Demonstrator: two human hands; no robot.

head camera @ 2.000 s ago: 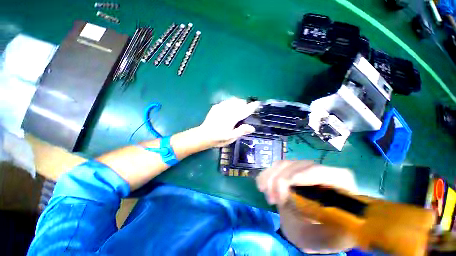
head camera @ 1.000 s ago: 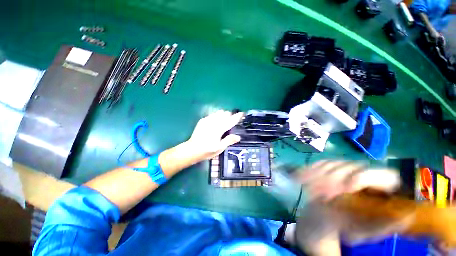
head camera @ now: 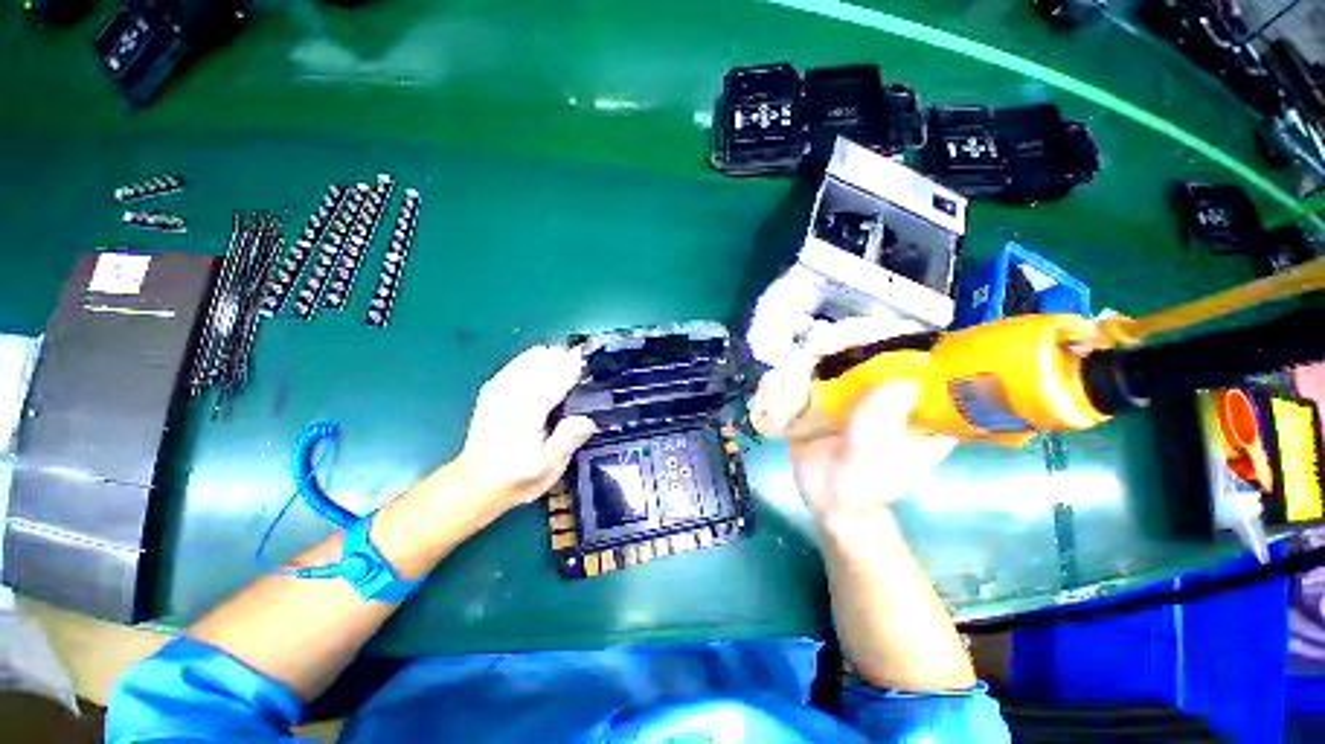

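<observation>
The black device housing (head camera: 657,484) lies open on the assembly fixture (head camera: 639,555) with copper-coloured blocks around its edge. My left hand (head camera: 520,425) grips the left side of the housing's raised lid. My right hand (head camera: 857,422) is closed around the orange-yellow electric screwdriver (head camera: 1003,381). The screwdriver's front end is near the hinge side at the right of the housing. Its tip is hidden by my fingers, so I cannot tell if it touches. A blue wrist strap (head camera: 372,561) is on my left wrist.
The screw feeder (head camera: 884,240) stands just behind my right hand, with the blue bin (head camera: 1024,284) beside it. Black housings (head camera: 763,116) lie behind. Beaded strips (head camera: 392,257), dark rods (head camera: 236,308) and a grey-brown box (head camera: 109,422) are at left. A black supply box is at right.
My right hand and the screwdriver have come from the lower right up to the housing's right side. My left hand still holds the lid. The view has shifted, so the bench things sit further left.
</observation>
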